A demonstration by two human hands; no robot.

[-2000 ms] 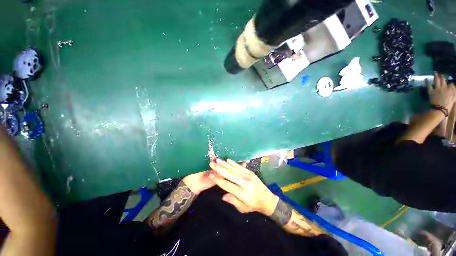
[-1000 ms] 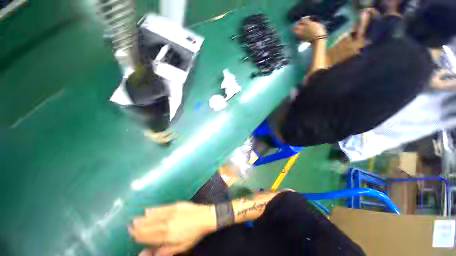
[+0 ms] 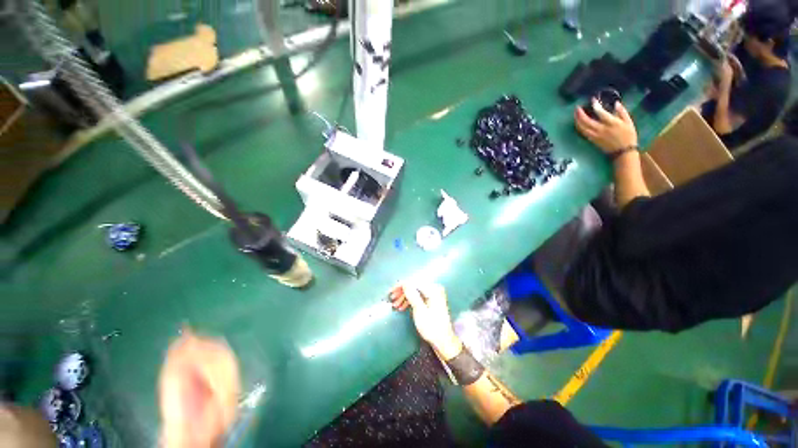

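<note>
My right hand (image 3: 429, 313) rests on the green bench (image 3: 341, 302) near its front edge, fingers partly bent; whether anything small is under them cannot be told. My left hand (image 3: 199, 385) is blurred and raised over the bench at lower left; its grip is unclear. The electric screwdriver (image 3: 258, 241), black with a pale tan nose, hangs above and left of my right hand, touched by neither hand. The white screw feeder (image 3: 381, 208) stands just right of it. Blue-and-white round units (image 3: 72, 371) lie in a group at the lower left.
A white disc (image 3: 428, 237) and white scrap (image 3: 451, 214) lie beside the feeder. A heap of black small parts (image 3: 516, 149) is farther right, near a neighbour's hand (image 3: 608, 129). A single blue unit (image 3: 123, 234) and a tan cardboard piece (image 3: 182, 54) are at left and back.
The view has swung up and right, then partly back. My hands, together at the bench edge two seconds ago, are now apart. My right hand is near the white disc.
</note>
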